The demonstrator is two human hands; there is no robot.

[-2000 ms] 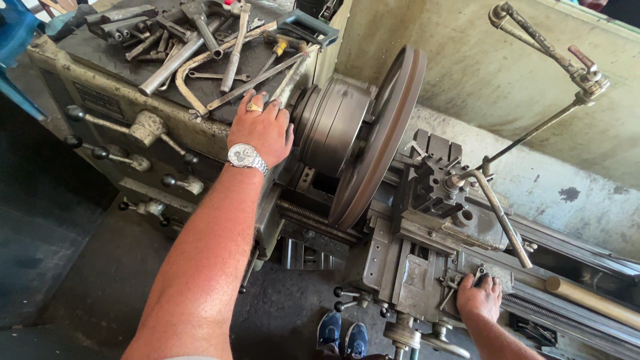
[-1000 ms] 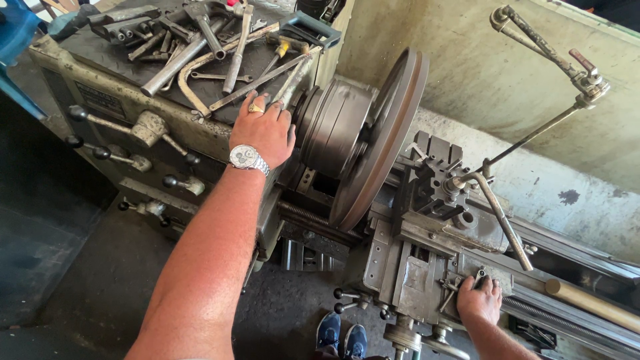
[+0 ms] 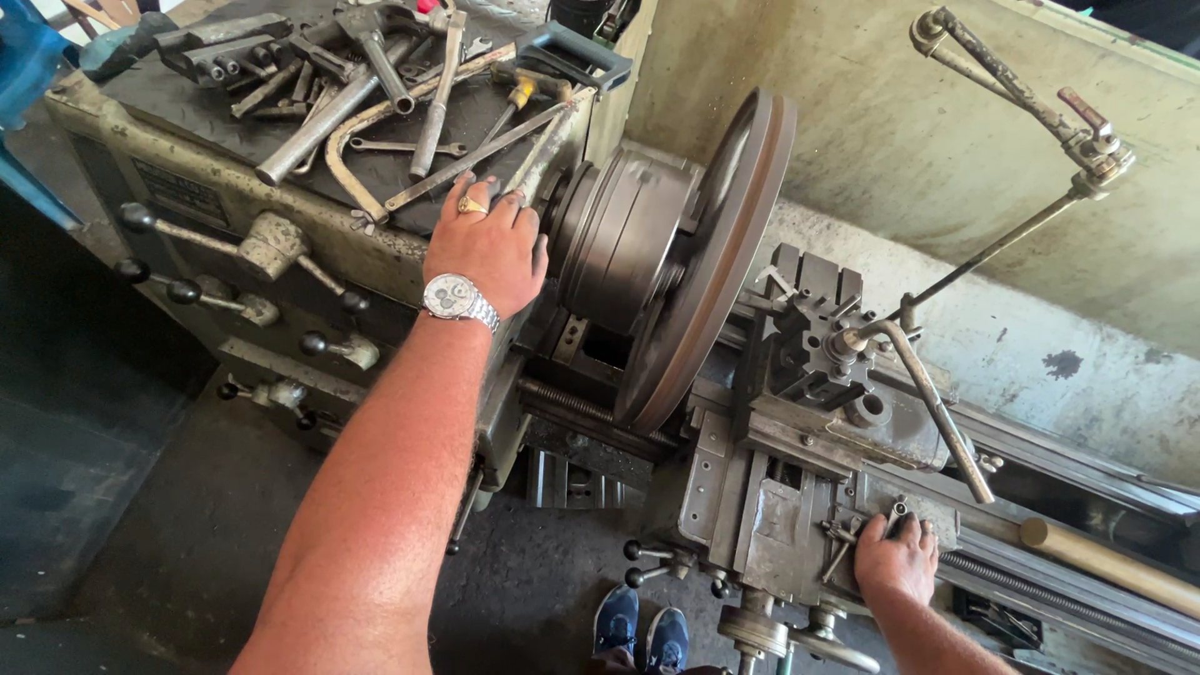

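My left hand (image 3: 486, 242), with a ring and a steel-banded watch (image 3: 459, 297), rests palm down on the front edge of the lathe's headstock (image 3: 375, 230), fingers a little apart, close to the frame of a hacksaw (image 3: 487, 155). Just right of it is the metal chuck (image 3: 623, 239), with a large wheel-like disc (image 3: 717, 272) beyond it. At the lower right my right hand (image 3: 897, 561) lies on the lathe carriage (image 3: 867, 487), beside a small chuck key or T-shaped tool (image 3: 837, 553). Its palm is hidden; no held object shows.
Wrenches (image 3: 412, 147), a steel pipe (image 3: 328, 127) and other tools cover the headstock top. Ball-ended levers (image 3: 272, 246) line its front. The tool post (image 3: 816, 328) with a long handle (image 3: 928, 403) stands right of the disc, under a jointed coolant pipe (image 3: 1003, 244). A round bar (image 3: 1116, 562) lies along the bed.
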